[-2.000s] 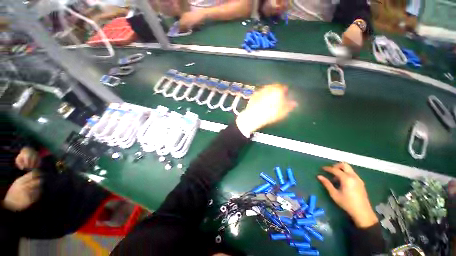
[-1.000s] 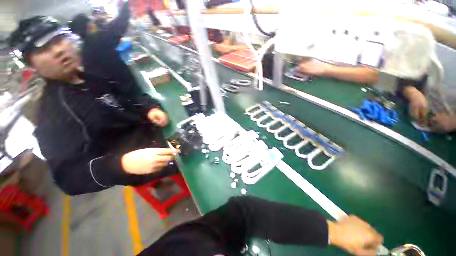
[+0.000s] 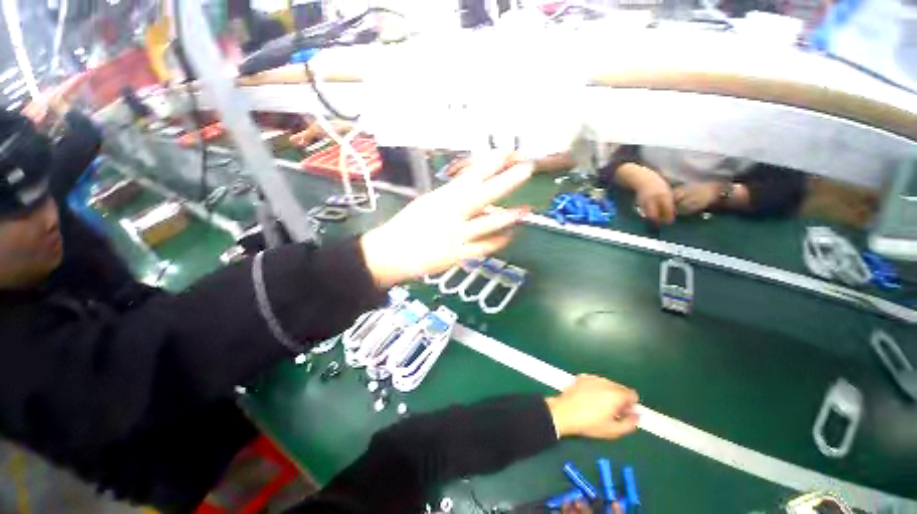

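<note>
My left hand (image 3: 595, 407) is over the pale rail in front of me, palm down with its fingers curled; whether it holds anything is hidden. Blue battery cells (image 3: 605, 482) lie on the green bench below it, cut off by the bottom edge. Small skin-coloured patches among them may be fingertips of my right hand; this is too cut off to tell. White loop housings with blue patches (image 3: 422, 346) lie piled at the left by the rail. A row of fitted housings (image 3: 500, 286) lies on the belt, partly hidden by another person's hand.
A person at the left stretches an arm (image 3: 302, 291) and open hand across the belt. A fitted housing (image 3: 676, 285) and a loop housing (image 3: 838, 417) lie on the belt. Workers' hands (image 3: 654, 196) are across it, near blue cells (image 3: 581, 208). A metal post (image 3: 236, 120) stands at left.
The view has turned back to the right. My left hand is now over the rail near the cells. The person at the left has raised an arm across the belt.
</note>
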